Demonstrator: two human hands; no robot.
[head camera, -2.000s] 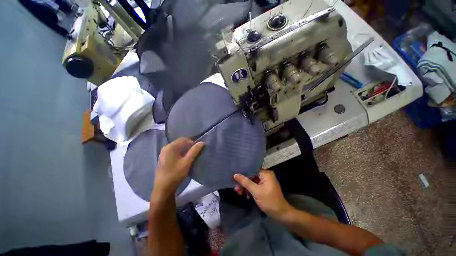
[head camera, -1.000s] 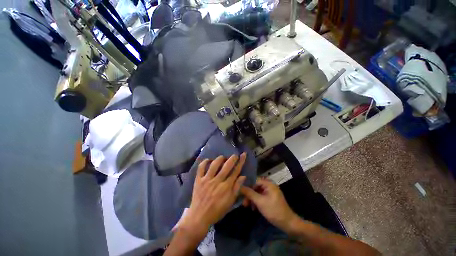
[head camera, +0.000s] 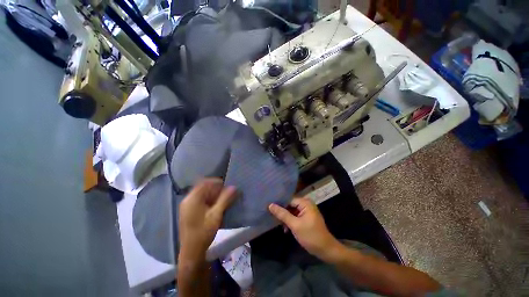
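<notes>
A round grey piece (head camera: 261, 180) lies at the needle area of the cream overlock machine (head camera: 313, 104), its upper edge by the presser foot (head camera: 281, 145). My left hand (head camera: 203, 212) pinches its left side between thumb and fingers; the hand is slightly blurred. My right hand (head camera: 304, 223) pinches its lower right edge with thumb and forefinger. Another rounded grey piece (head camera: 200, 152) lies to its left, partly overlapped. A flat grey disc (head camera: 152, 217) lies at the table's near left, partly hidden behind my left hand and forearm.
A white stack (head camera: 130, 152) stands at the left, with a heap of dark-grey pieces (head camera: 214, 52) behind the work. A yellowish machine with a black handwheel (head camera: 78, 104) is far left. An accessory tray (head camera: 416, 119) and a blue tool (head camera: 387, 107) lie right of the overlock machine.
One second ago my left hand lay flat with spread fingers on the grey piece; now it pinches its left side, further left. The piece shows more of its surface. My right hand stays at its edge.
</notes>
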